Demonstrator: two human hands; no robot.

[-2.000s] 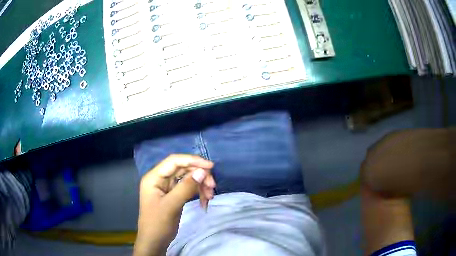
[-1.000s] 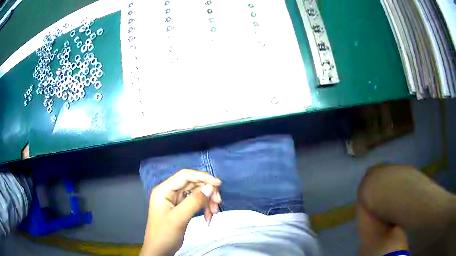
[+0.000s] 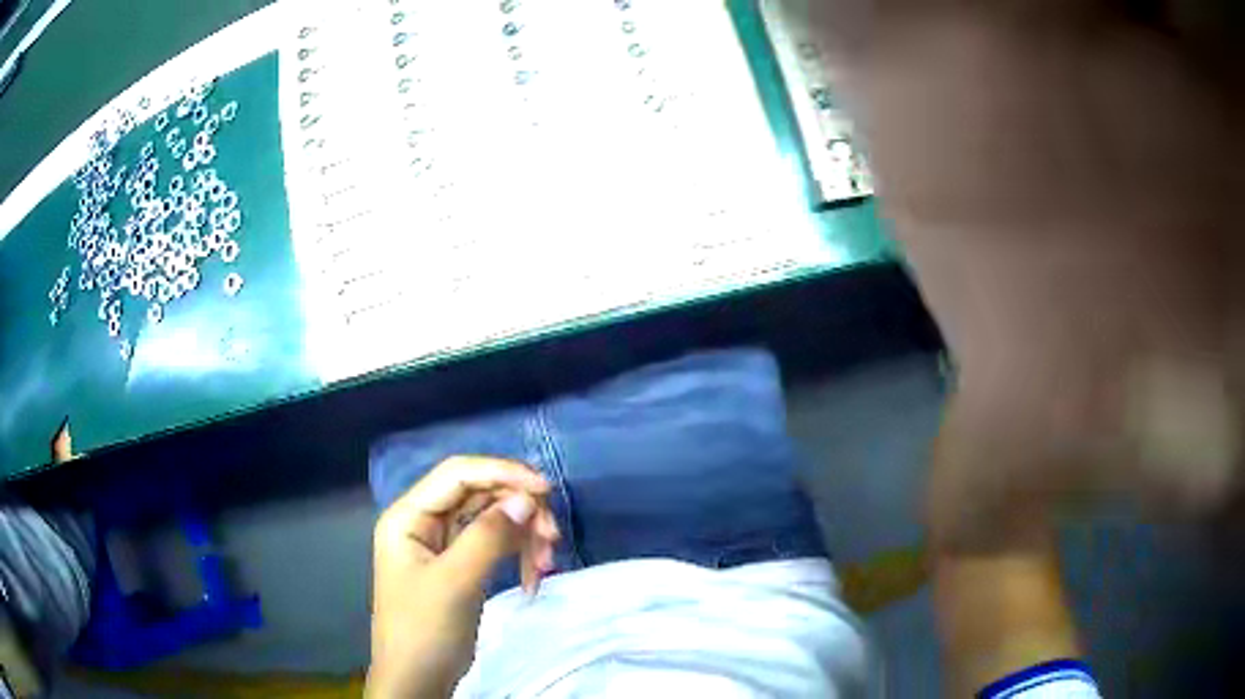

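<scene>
My left hand is over my lap, palm up, with thumb and fingers curled together. Small dark bits, seemingly small round components, show between thumb and fingers. My right hand is a large brown blur close to the camera at the right; its fingertips and anything in them cannot be made out. The white board lies at the bench edge, with columns of small dark round parts in its upper rows and thin lines lower down. Loose silvery rings lie scattered left of it.
The green bench top ends above my lap. A narrow grey metal strip fixture lies right of the board, partly behind my right hand. A blue stool stands below at left, beside another person's striped clothing and a fingertip.
My right hand and forearm have risen from the lower right and now hide the board stack and part of the strip. My left hand keeps its curled pose. The view has shifted slightly.
</scene>
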